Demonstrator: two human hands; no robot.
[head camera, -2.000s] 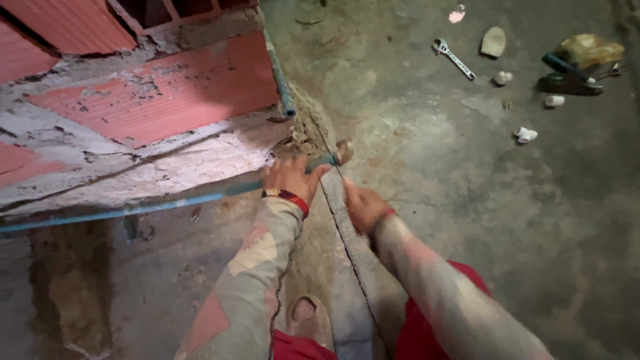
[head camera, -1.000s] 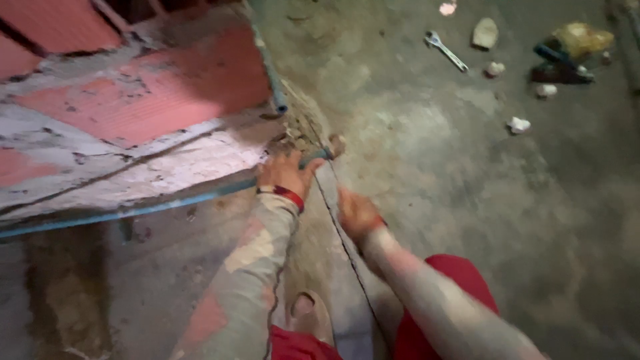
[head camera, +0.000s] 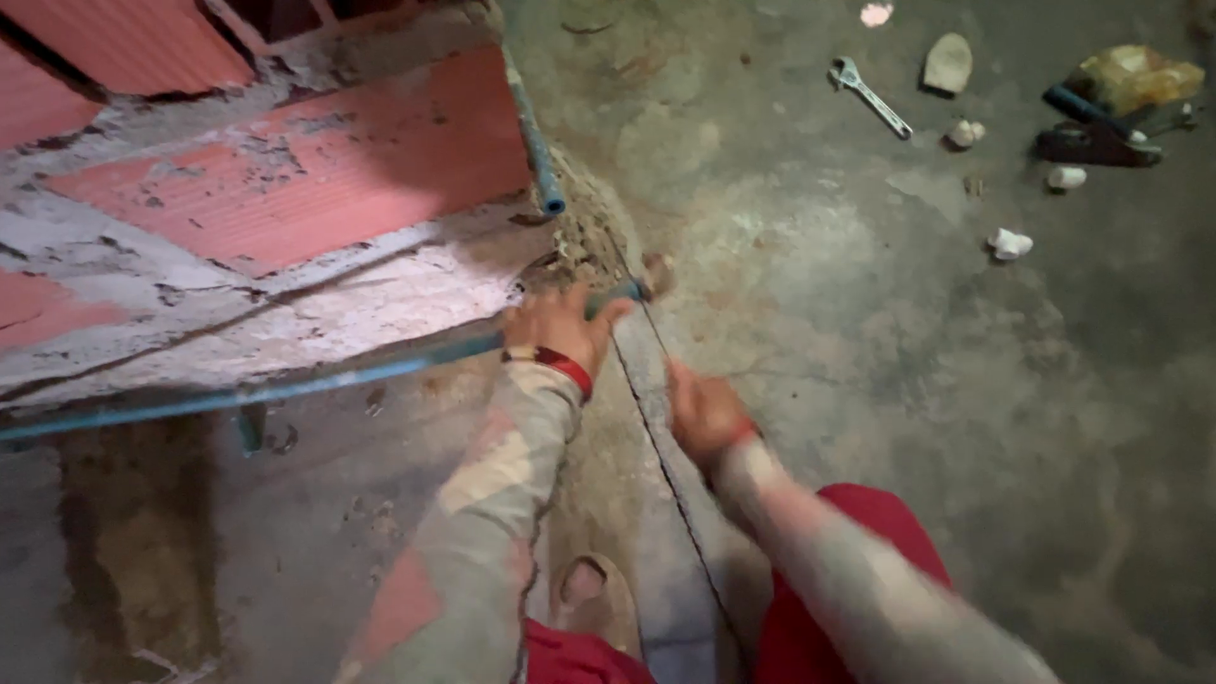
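Note:
A long blue plastic pipe (head camera: 285, 388) runs along the foot of the brick wall, and my left hand (head camera: 560, 332) is closed over it near its right end. Past my thumb, the end of this pipe lies over a crack in the concrete, beside a small brownish lump (head camera: 657, 274). My right hand (head camera: 705, 413) is closed in a fist to the lower right of that end. From the fist a thin, dark blade or rod reaches up to the pipe end; its handle is hidden in my fingers. A second blue pipe (head camera: 540, 152) comes down the wall's corner, its open end above my left hand.
On the concrete floor at the upper right lie an adjustable wrench (head camera: 869, 98), a pale oval piece (head camera: 947, 65), several white fittings (head camera: 1009, 244), a yellowish plastic bag (head camera: 1135, 78) and a dark tool (head camera: 1097, 144). The red hollow-brick wall (head camera: 313, 161) stands at the left.
My left hand stays on the pipe. My right hand remains just below the pipe end, with only small shifts in place. The loose things on the floor lie as before.

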